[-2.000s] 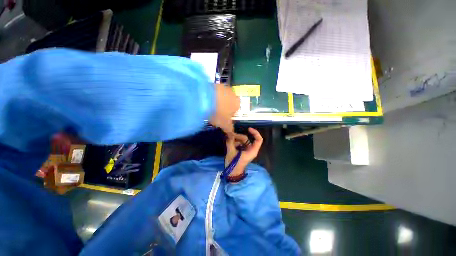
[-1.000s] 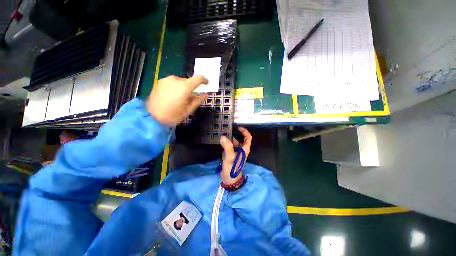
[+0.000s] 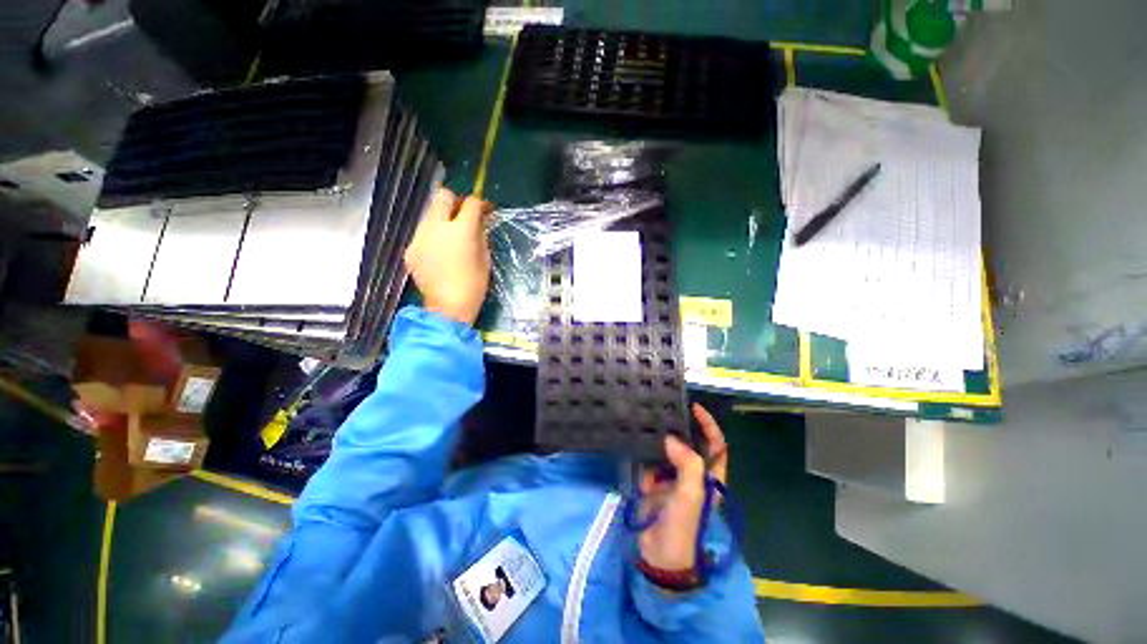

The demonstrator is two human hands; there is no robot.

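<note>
A black tray stack (image 3: pixel 591 390) lies over the bench's front edge, its near end toward my body. A white label (image 3: pixel 608 277) is on its top. Clear plastic wrap (image 3: pixel 535 233) covers the far end and is pulled out to the left. My left hand (image 3: pixel 453 254) is closed on the wrap's left end, left of the stack. My right hand (image 3: pixel 679 510) grips the near right corner of the stack, thumb on top. The blue scissors loops (image 3: pixel 717 522) hang at its fingers; the blades are hidden.
Stacked silvery carrier plates (image 3: pixel 201 258) with a black tray on top stand at left. Another black tray (image 3: pixel 642 78) lies at the back. Record sheets (image 3: pixel 887 289) with a black pen (image 3: pixel 836 204) are at right. Cardboard boxes (image 3: pixel 157 415) are low at left; a green-and-white holder (image 3: pixel 925 32) is at upper right.
My left hand has moved from over the label to the left, pulling the wrap out. The wrap has come off the stack's near part. The camera view has shifted, showing more of the back.
</note>
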